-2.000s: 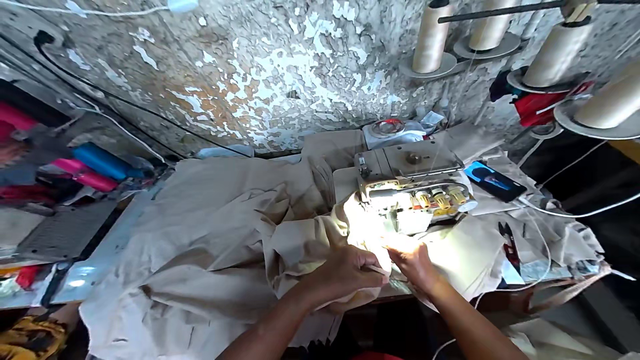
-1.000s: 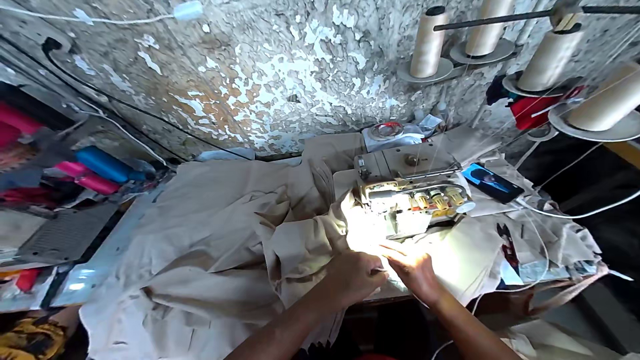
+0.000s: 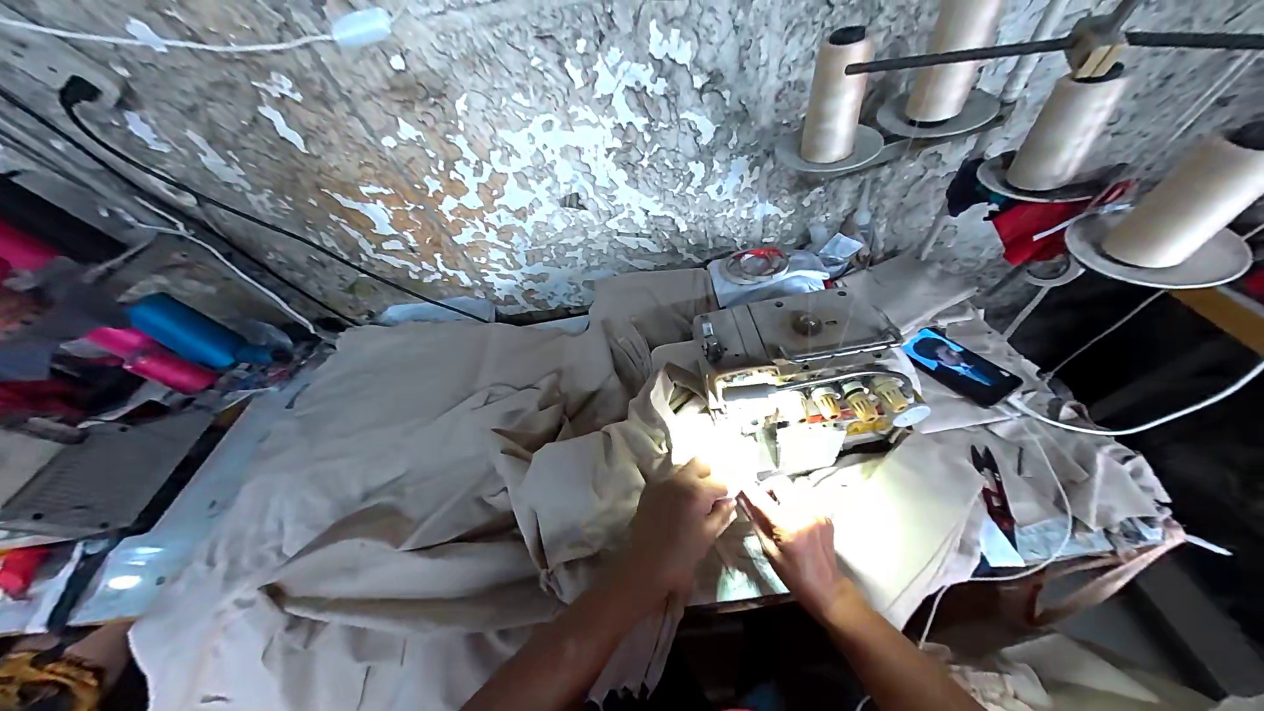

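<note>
An overlock sewing machine (image 3: 805, 365) with yellowish tension dials stands right of centre, its needle area washed out by bright lamp light. Beige fabric (image 3: 444, 444) lies in heaps to the left of it and across the table. In front of the machine, my left hand (image 3: 686, 513) is closed on a bunched part of this fabric. My right hand (image 3: 790, 533) is close beside it, fingertips near the fabric edge by the machine; glare hides whether they pinch cloth. More beige fabric (image 3: 908, 504) lies to the right of my right hand.
Cream thread cones (image 3: 834, 99) stand on a rack at the upper right. A phone (image 3: 963, 366) with a lit screen and a white cable lies right of the machine, with thread snips (image 3: 992, 489) nearer the front. Blue (image 3: 193, 331) and pink thread spools lie at the left.
My left hand has shifted slightly from where it was a second ago, and the fabric edge between the hands has dropped, showing bare tabletop. The large heap at the left looks the same.
</note>
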